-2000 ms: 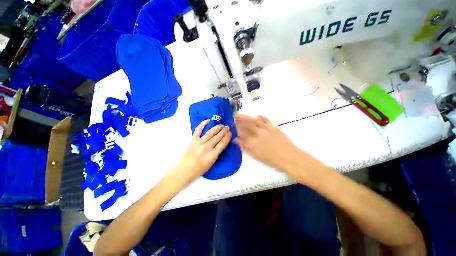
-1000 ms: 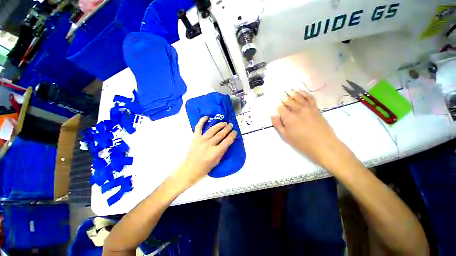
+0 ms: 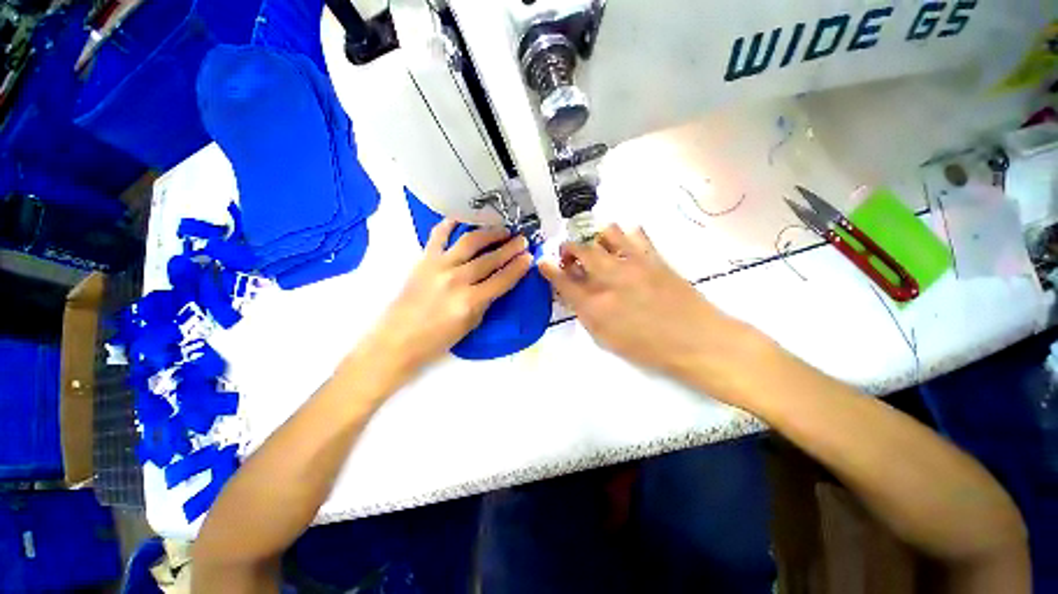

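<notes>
A blue panel lies under the presser foot and needle of the white sewing machine. My left hand presses flat on the panel, fingertips close to the foot, and covers its middle. One corner of the panel shows beyond my left fingers. My right hand is at the right side of the foot, fingers bent and close together at the panel's edge. What is between my right fingertips is too small to tell. The panel's logo is not visible.
A panel stack lies left of the machine. A loose strap tab pile is at the table's left edge. Thread snips lie open on a lime green pad at the right. Fine threads lie on the tabletop.
The panel has moved up under the presser foot and turned. My right hand has come back left to the foot. My left hand has moved up with the panel. The view has shifted closer.
</notes>
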